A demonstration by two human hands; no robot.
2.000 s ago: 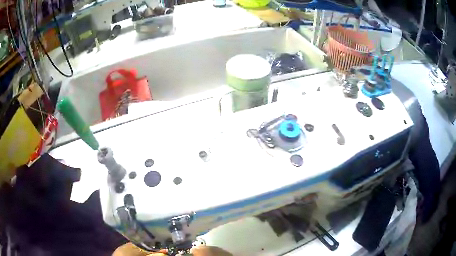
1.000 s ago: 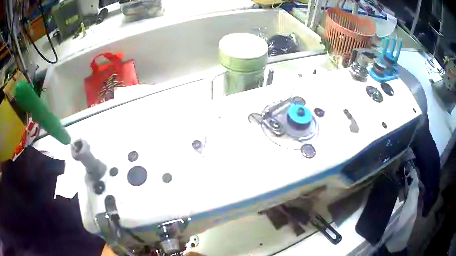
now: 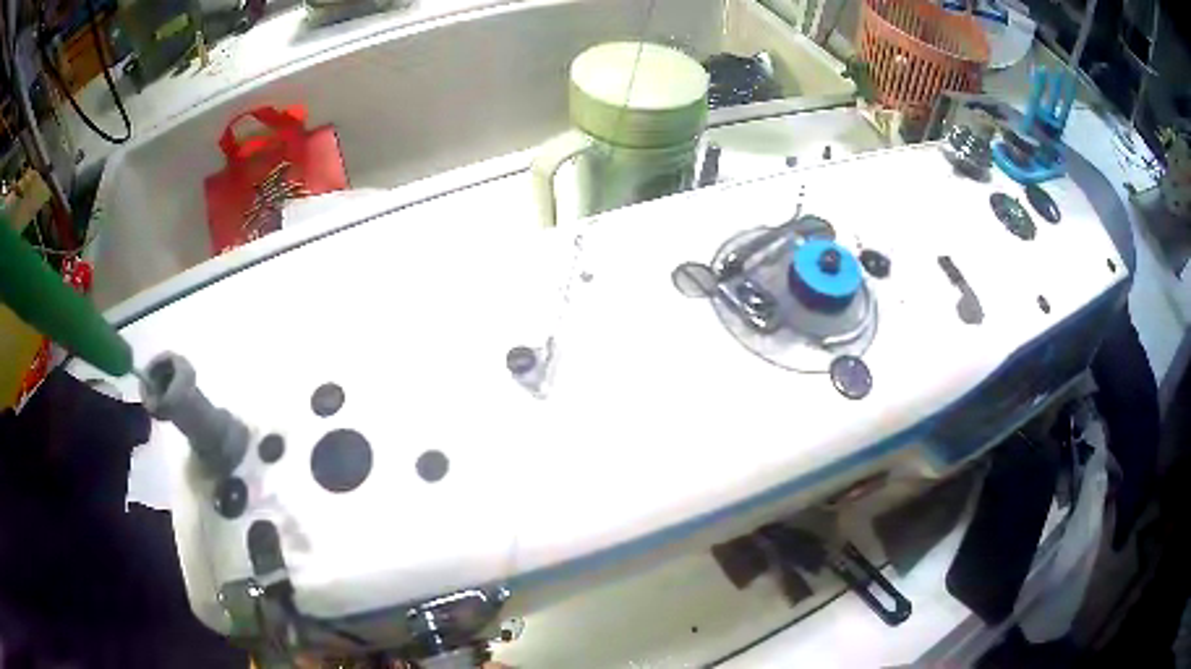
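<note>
The white sewing machine head (image 3: 653, 431) fills the middle of the view. Its metal thread-tension parts (image 3: 457, 617) are at the lower left, cut by the bottom edge. The needle area is out of the picture. Dark cloth (image 3: 79, 549) lies left of the head. A tiny skin-coloured sliver at the bottom edge, beside the metal parts, seems to be my right hand (image 3: 496, 664); its grip is hidden. My left hand is not in view.
A green-handled tool (image 3: 59, 303) stands at top left of the head. Behind are a pale green lidded mug (image 3: 636, 124), a white trough (image 3: 431, 137) with a red bag (image 3: 268, 177), and an orange basket (image 3: 921, 59). A black looped handle (image 3: 869, 584) lies under the arm.
The view has tilted down and moved closer to the machine. The fingers seen at the bottom edge earlier have almost left the picture.
</note>
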